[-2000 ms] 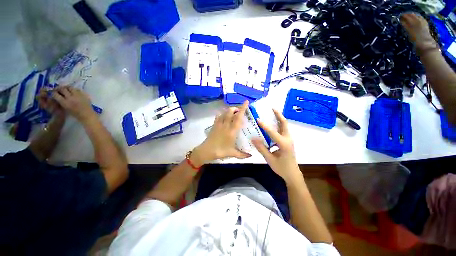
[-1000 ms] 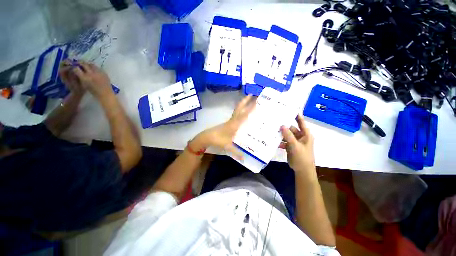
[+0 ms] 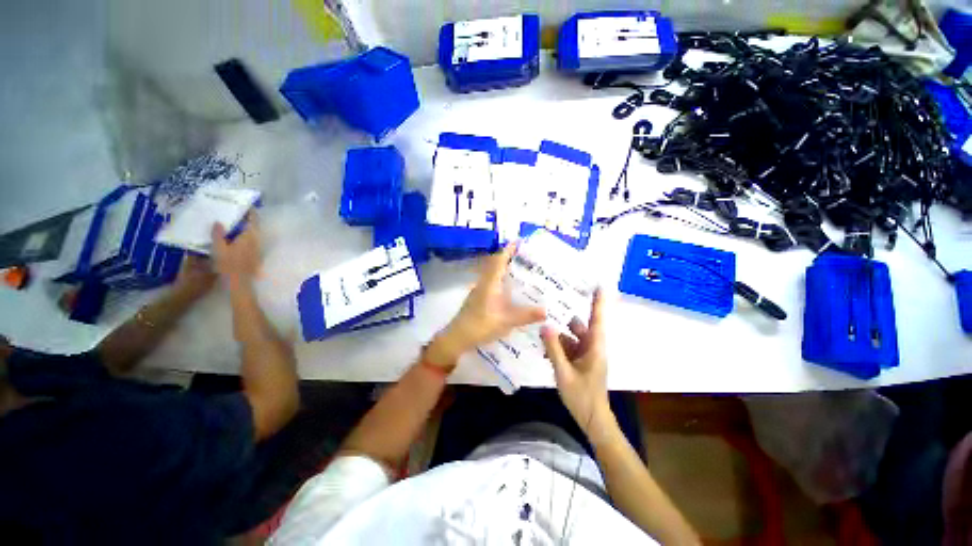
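Observation:
My left hand [image 3: 485,311] and my right hand [image 3: 581,368] hold a printed box sleeve [image 3: 549,279] between them over the table's front edge. Its white face with small text is up. A second white part with text shows below it, under my left hand; whether it is the same piece I cannot tell. A blue insert tray [image 3: 678,275] with a black cable lies to the right of my hands. Another blue tray [image 3: 849,314] with cable plugs on it stands further right. Sleeves or packed boxes [image 3: 463,197] are piled just beyond my hands.
A tangled black cable pile [image 3: 799,139] covers the back right. Two stacks [image 3: 489,51] stand at the back edge. Plain blue trays [image 3: 372,186] and a folded-open sleeve [image 3: 368,288] lie left of centre. A neighbour's hand [image 3: 237,256] holds a white card at the left. A black phone-like object [image 3: 246,90] lies back left.
The view has shifted, bringing the back stacks into sight. The held sleeve has turned and a second white part now shows below it. The neighbour now holds a white card.

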